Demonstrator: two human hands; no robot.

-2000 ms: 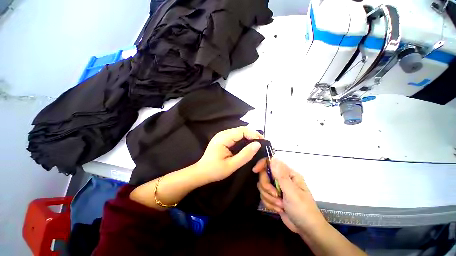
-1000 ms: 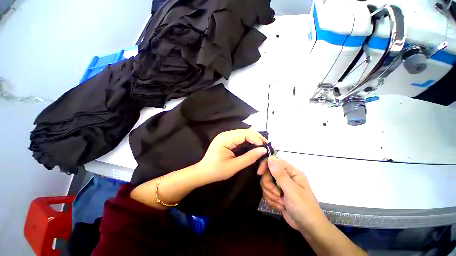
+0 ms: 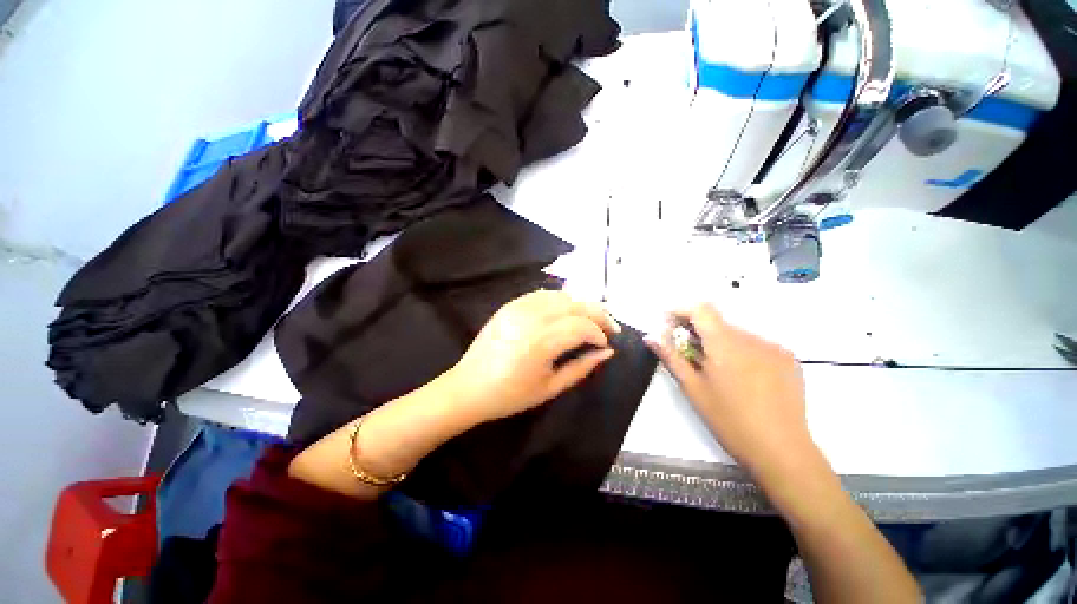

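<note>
A dark cut panel [image 3: 413, 277] lies on the white table and hangs over its near edge. My left hand [image 3: 532, 354] rests on it, with thumb and fingertips pinching the cloth by its right edge. My right hand [image 3: 744, 383] is at the panel's right corner, its thumb tip touching or very near the cloth. A small metal and yellow-green part of the thread snips [image 3: 685, 342] shows between its fingers; the rest is hidden by the hand.
A large heap of dark cut pieces [image 3: 390, 118] lies beyond and left. The white and blue sewing machine [image 3: 779, 89] stands upper right, with a grey cylinder [image 3: 795, 251] beside the needle area. A ruler strip [image 3: 673, 479] follows the near edge. A red plastic item [image 3: 100, 537] is lower left.
My right hand has moved right and turned, its fingers now flatter on the table. The panel's right part is spread flatter between the hands. The whole view has shifted slightly.
</note>
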